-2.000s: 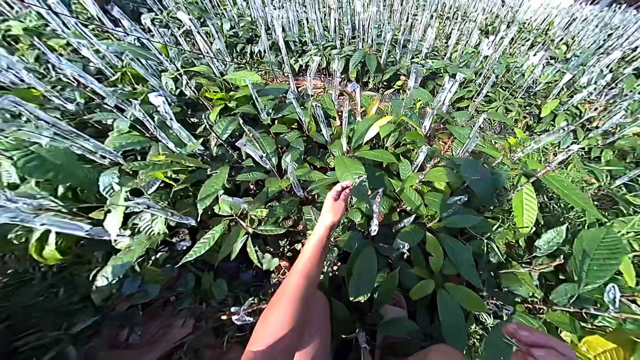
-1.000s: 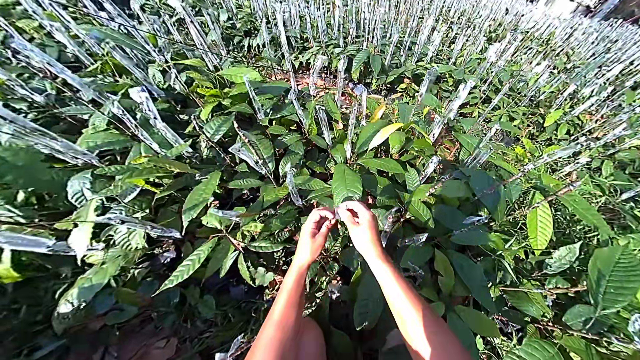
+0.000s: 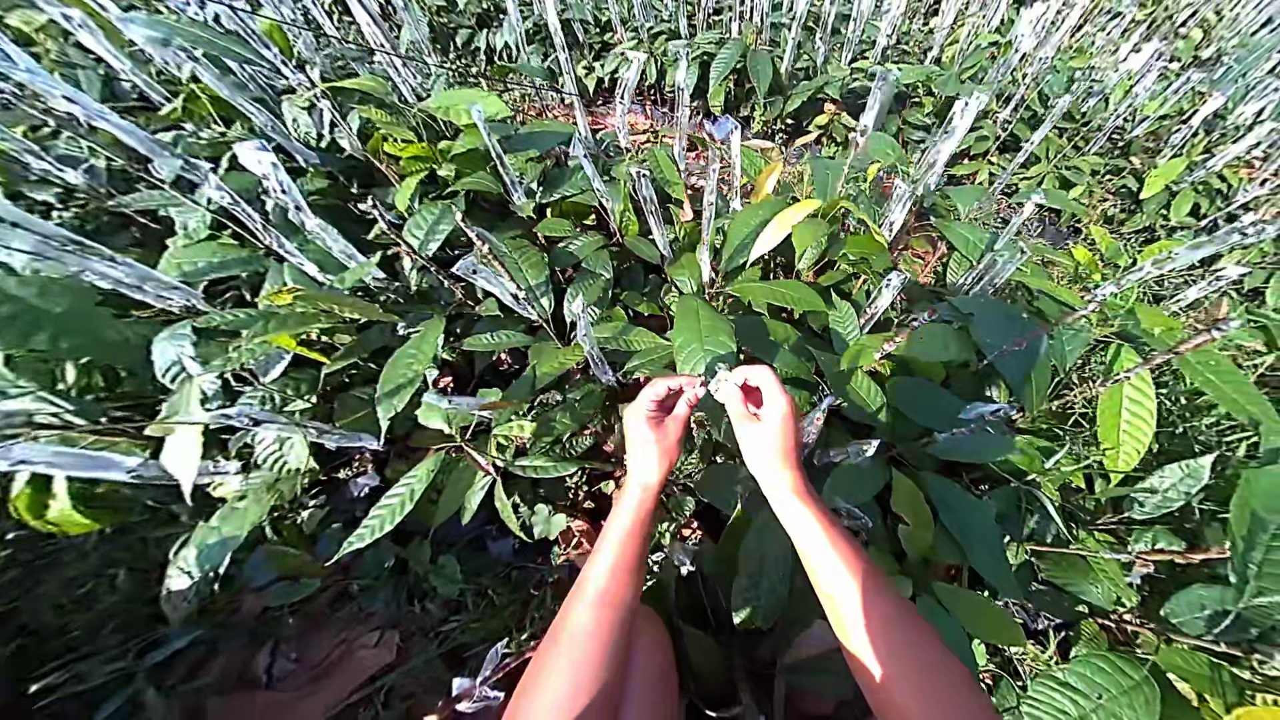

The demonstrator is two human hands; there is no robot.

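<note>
Near the middle of the head view, my left hand [image 3: 657,425] and my right hand [image 3: 757,420] are raised close together, thumbs and fingertips pinched. Between them is a small pale, clear piece, perhaps plastic film [image 3: 718,383], at the base of a broad green leaf [image 3: 703,338]. The right fingertips are on this piece. Whether the left fingertips grip the same piece or a thin stem cannot be made out. Both forearms reach up from the bottom edge, and leafy young plants surround the hands.
Many stems wrapped in clear plastic film [image 3: 935,150] stand in rows beyond and to the sides. A bare thin stem [image 3: 1180,350] slants in from the right. Wrapped stems [image 3: 90,462] lean in at the left. A knee [image 3: 650,660] shows between the forearms.
Two seconds ago only one hand was at the leaf, while the other was low at the right. Both hands have since come together below the leaf.
</note>
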